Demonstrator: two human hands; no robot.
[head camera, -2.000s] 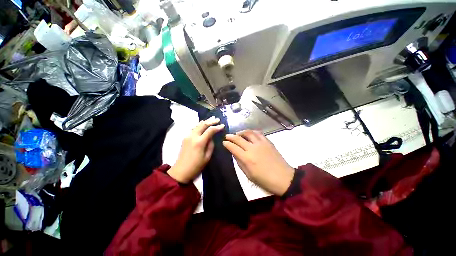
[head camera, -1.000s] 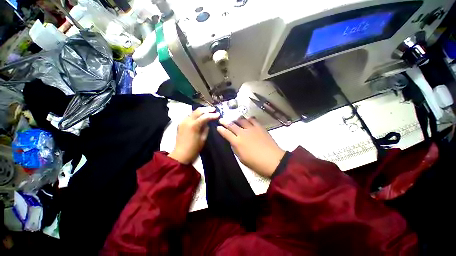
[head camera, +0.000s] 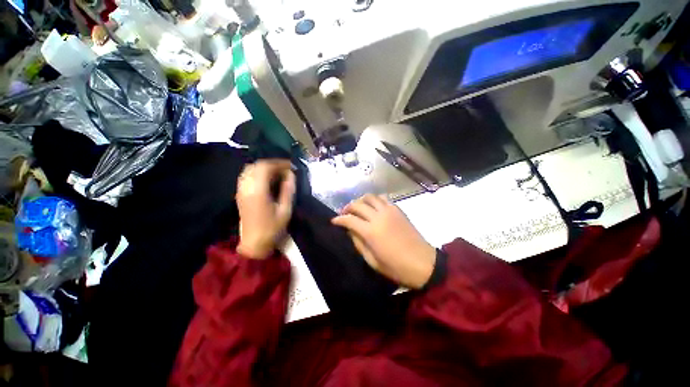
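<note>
The black fabric piece (head camera: 333, 253) runs from left of the presser foot (head camera: 349, 159) down to the table's front edge. My left hand (head camera: 265, 204) is slightly blurred and grips the fabric left of the foot, with its fingers curled. My right hand (head camera: 387, 236) holds the right edge of the fabric at its fingertips, nearer to me. The shiny needle plate area (head camera: 333, 184) shows uncovered right of the fabric. The thread snips (head camera: 408, 166) lie right of the needle.
The sewing machine head (head camera: 378, 60) with its lit blue display spans the top. A large black cloth pile (head camera: 166, 204) lies at the left, with grey plastic bags (head camera: 127, 94) and a blue packet (head camera: 47, 225) beyond it. A black cord loop (head camera: 586, 212) lies on the white table (head camera: 507, 219).
My left hand has moved left, away from the needle, shifting the upper end of the fabric with it. My right hand has moved slightly back towards me. The plate area is now uncovered.
</note>
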